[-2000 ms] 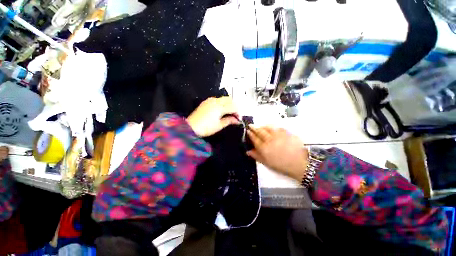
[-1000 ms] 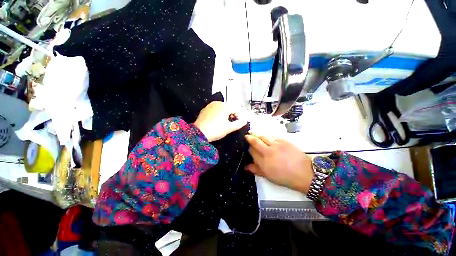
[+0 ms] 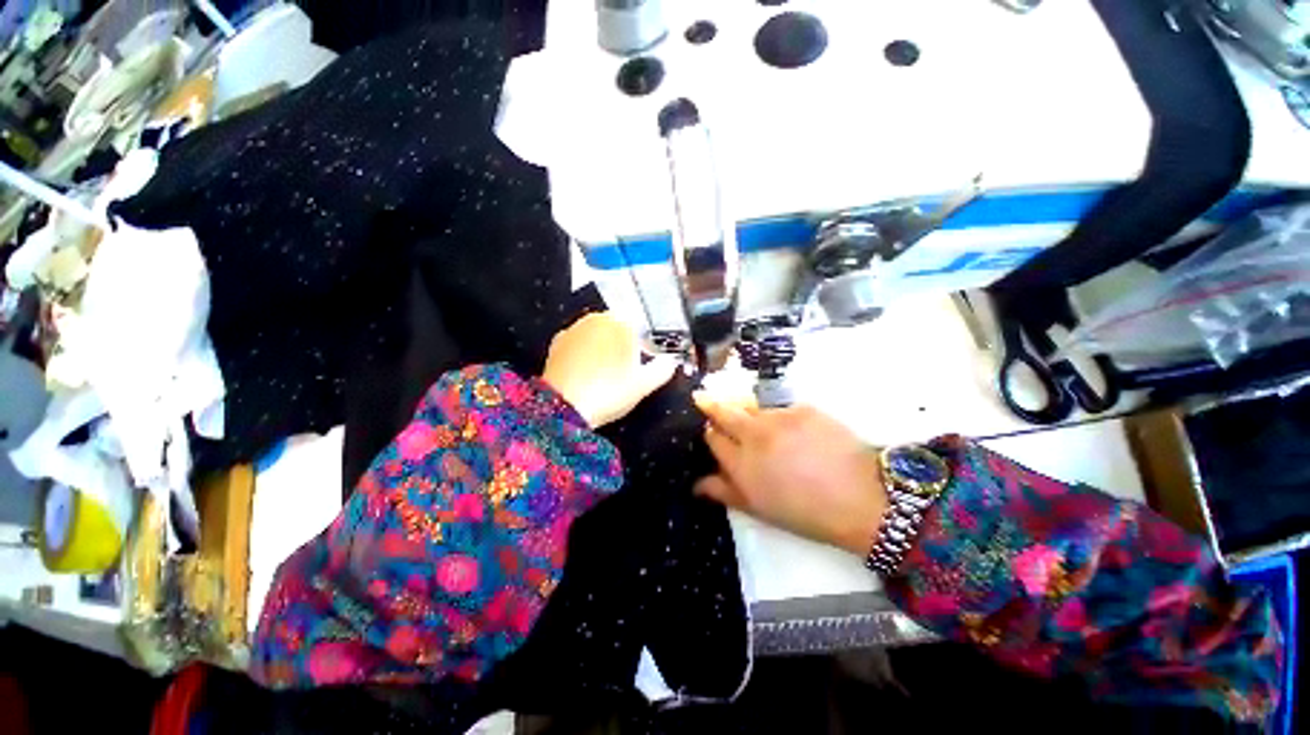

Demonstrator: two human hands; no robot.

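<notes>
The black garment panel with light specks spreads left of the sewing machine and hangs over the table's front edge. My left hand presses and holds the cloth just left of the presser foot. My right hand holds the cloth's right edge in front of the needle area, fingertips close to my left hand's. The needle is hidden behind the curved metal guard. A white thread-like edge runs down the panel's lower right side.
Black-handled scissors lie right of the needle, beside a clear plastic bag. An open tray is far right. White scraps and a yellow tape roll are at left.
The view has shifted, with the machine head now lower and further left in it. Both hands and the cloth between them are now closer to the presser foot; both still hold the cloth.
</notes>
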